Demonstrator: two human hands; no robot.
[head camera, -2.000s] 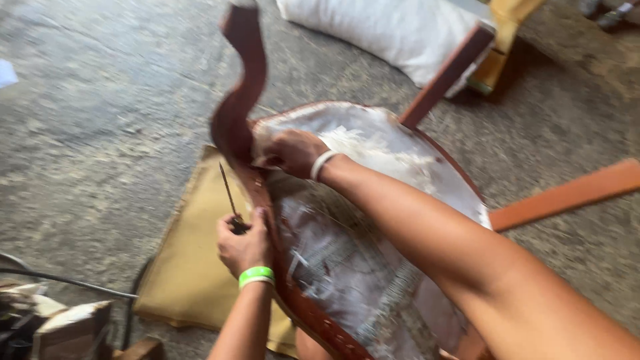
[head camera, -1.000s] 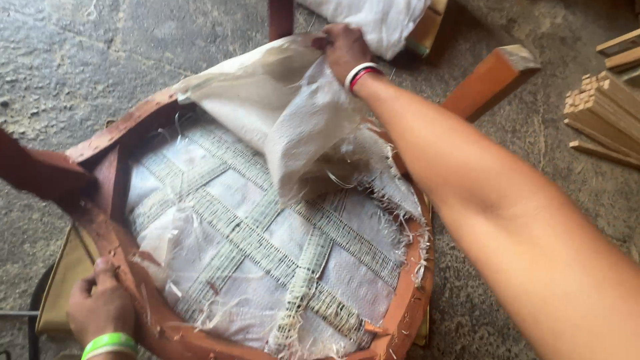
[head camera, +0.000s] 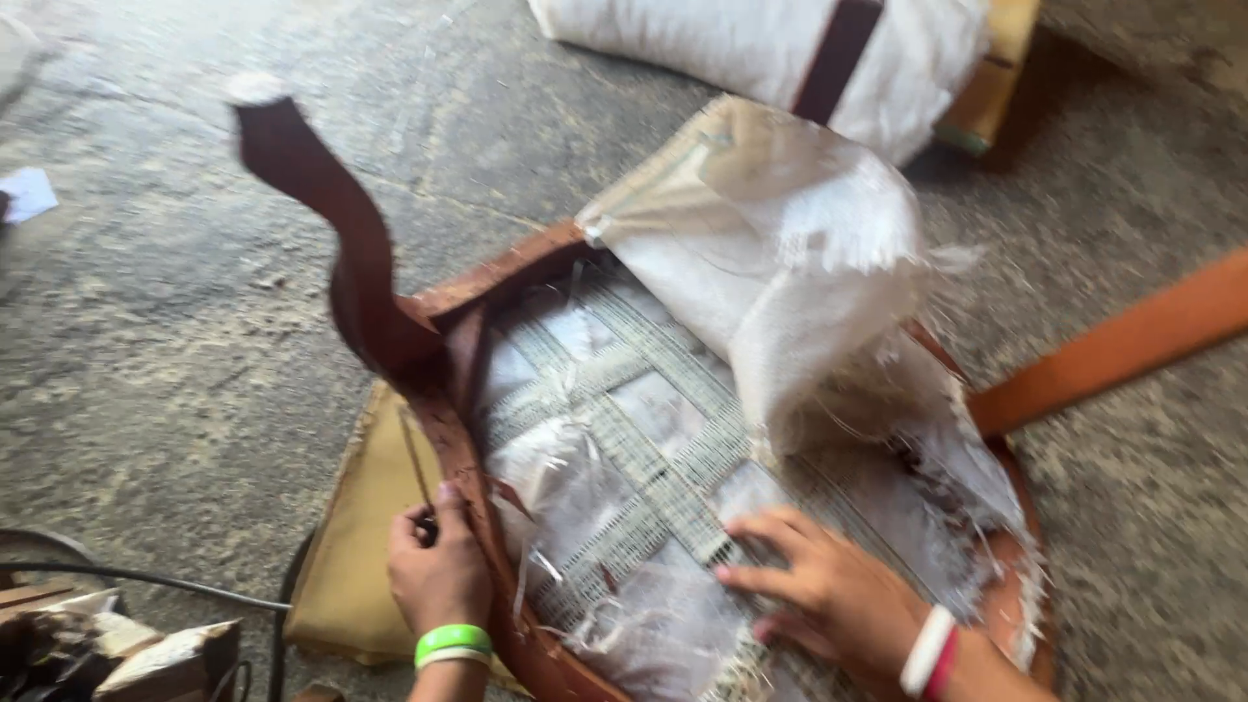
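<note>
An upturned chair seat has a rounded reddish-brown wooden frame and legs pointing outward. Interlaced webbing straps cross its underside. A frayed white woven cloth is folded back over the far side of the frame. My left hand, with a green wristband, holds a thin-shafted tool against the left rim; its handle is mostly hidden in the fingers. My right hand, fingers apart, is over the webbing at the lower middle and holds nothing.
A curved wooden leg rises at the left, and a straight leg juts right. Behind lies a white covered bundle. A tan padded piece lies under the frame's left side. Wood scraps and a black cable are at lower left.
My right hand has let go of the white cloth, which it held raised a second ago, and has come down over the webbing. The cloth, over the webbing two seconds ago, is now folded back.
</note>
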